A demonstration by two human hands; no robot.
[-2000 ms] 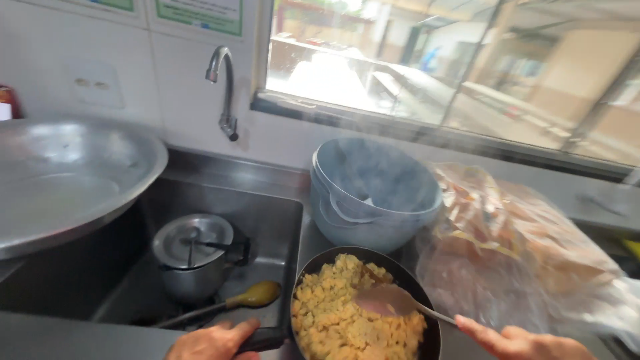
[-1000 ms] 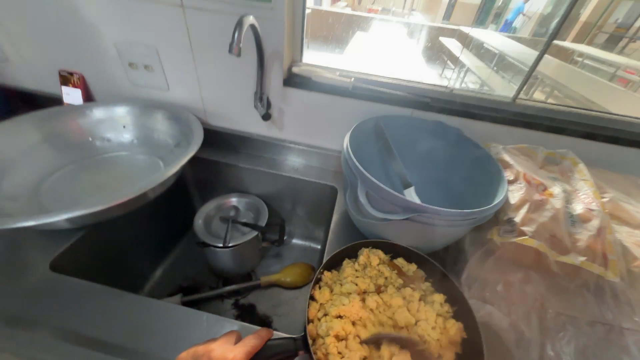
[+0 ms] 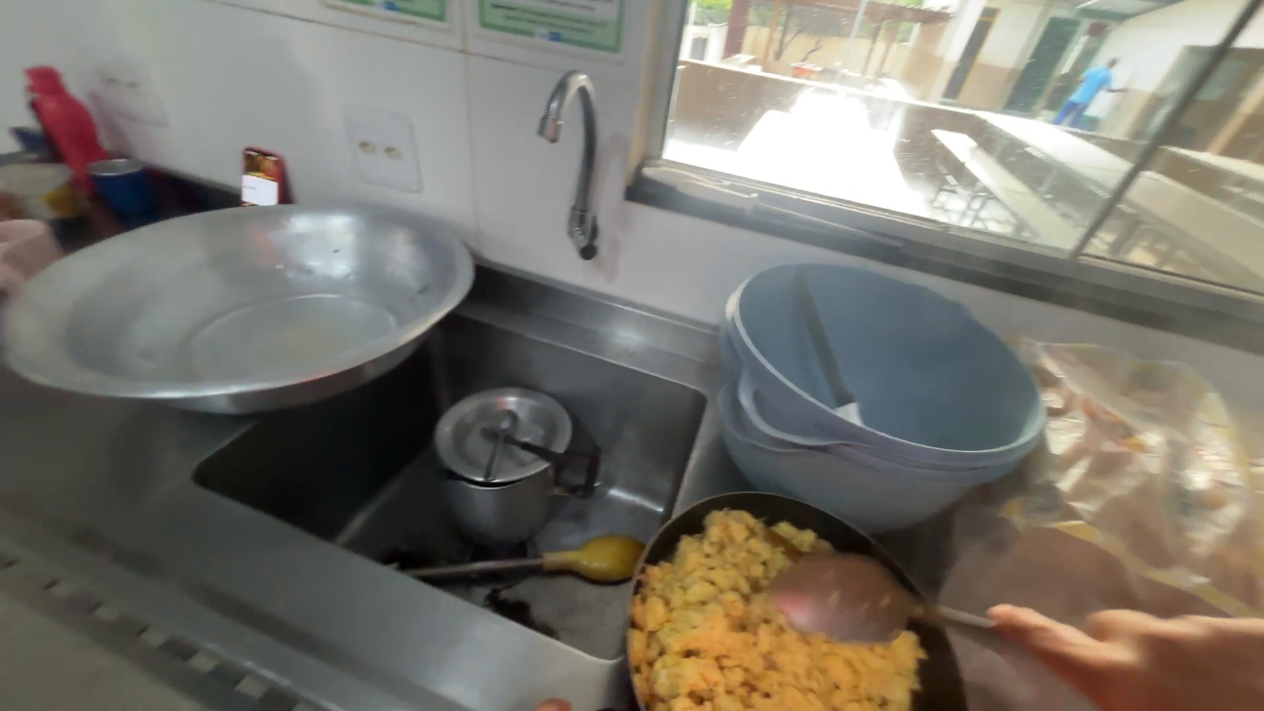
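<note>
A dark frying pan (image 3: 913,578) full of yellow crumbly food (image 3: 731,622) is at the bottom centre, by the sink's right edge. From the right, my right hand (image 3: 1136,647) grips the handle of a large spoon (image 3: 849,597), whose bowl lies over the food. Only a fingertip of my left hand (image 3: 555,705) shows at the bottom edge, left of the pan; its grip is hidden. Just behind the pan stand nested blue-grey plastic tubs (image 3: 879,474) with a long utensil (image 3: 822,346) inside.
The steel sink (image 3: 632,415) holds a lidded aluminium pot (image 3: 504,504) and a yellow-headed spoon (image 3: 602,559). A wide aluminium basin (image 3: 247,375) sits at its left, under a curved faucet (image 3: 585,148) to the right. Plastic bags (image 3: 1136,444) lie at right. A person (image 3: 1089,94) is outside the window.
My right hand, out of view one second ago, shows again at the right with the spoon. The left hand has mostly dropped out of view at the bottom edge.
</note>
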